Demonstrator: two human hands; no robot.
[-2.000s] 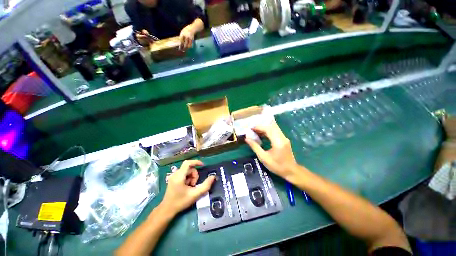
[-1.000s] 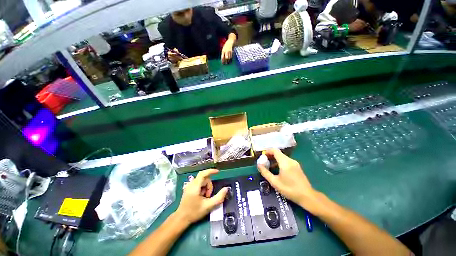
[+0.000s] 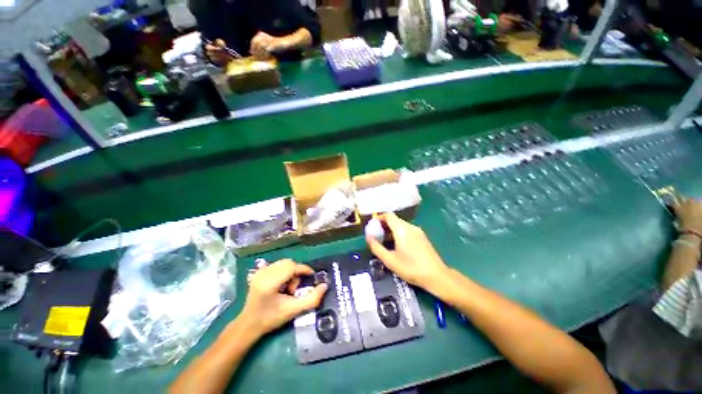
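Note:
Two black fixture plates (image 3: 326, 348) lie side by side on the green bench, with white print, white labels and oval pockets. A dark glossy housing (image 3: 389, 311) sits in the right plate's lower pocket, and another (image 3: 327, 326) in the left plate's lower pocket. My left hand (image 3: 279, 294) is at the left plate's upper left edge, thumb and index beside its upper pocket; whether a tiny part is between the fingertips cannot be told. My right hand (image 3: 408, 250) holds a small white dropper bottle (image 3: 375, 229) above the right plate's upper end; the fingers partly cover it.
Small cardboard boxes (image 3: 317, 175) with bagged parts stand behind the plates. A crumpled clear bag (image 3: 173, 288) and a black control box (image 3: 65, 308) are left. Clear blister trays (image 3: 516, 192) and a blue-handled tool (image 3: 440, 314) are right. Another person's arm (image 3: 681, 258) is at the right edge.
The view has shifted, so the bench appears further left and higher. My left thumb and index have come closer together. My right hand still holds the bottle. A person's arm now shows at the right edge.

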